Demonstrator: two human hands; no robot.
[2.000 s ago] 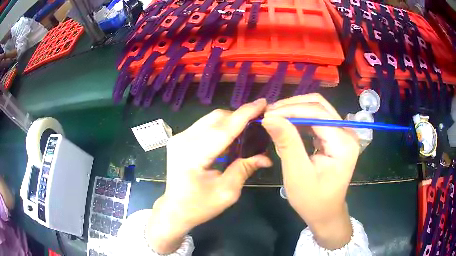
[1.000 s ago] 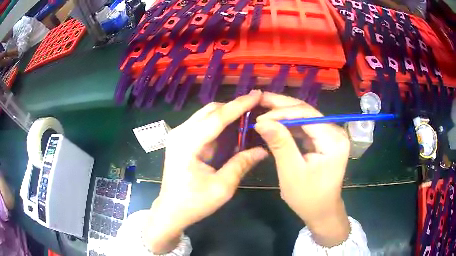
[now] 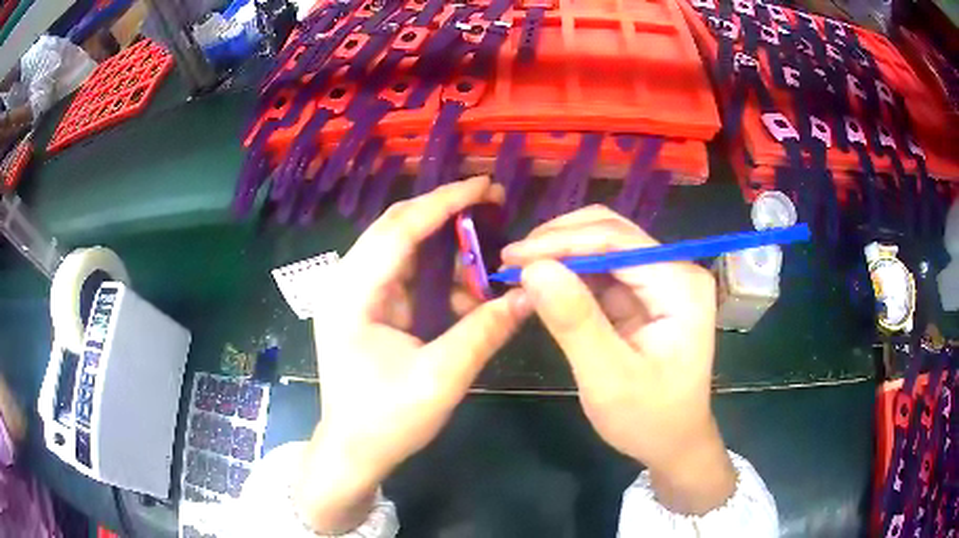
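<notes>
My left hand (image 3: 394,326) holds a smartwatch case (image 3: 472,256) on its edge between thumb and fingers. The case's narrow reddish-purple side faces my right hand, and a dark strap hangs behind it, partly hidden by the hand. My right hand (image 3: 631,336) grips a bright blue stick tool (image 3: 673,253) like a pen. Its left tip is at the side of the case; whether it touches is too small to tell. The stick's other end points right, over a small clear pot.
Stacked red trays (image 3: 620,63) with watches lie ahead. A small clear pot with open lid (image 3: 749,286) and a round roll (image 3: 892,288) are at right. A white printed card (image 3: 305,282), tape dispenser (image 3: 126,389) and sheet of dark squares (image 3: 223,436) are at left.
My left hand has moved left and turned the case so its side shows more. My right hand has shifted slightly left with the blue stick, which now slants up more to the right.
</notes>
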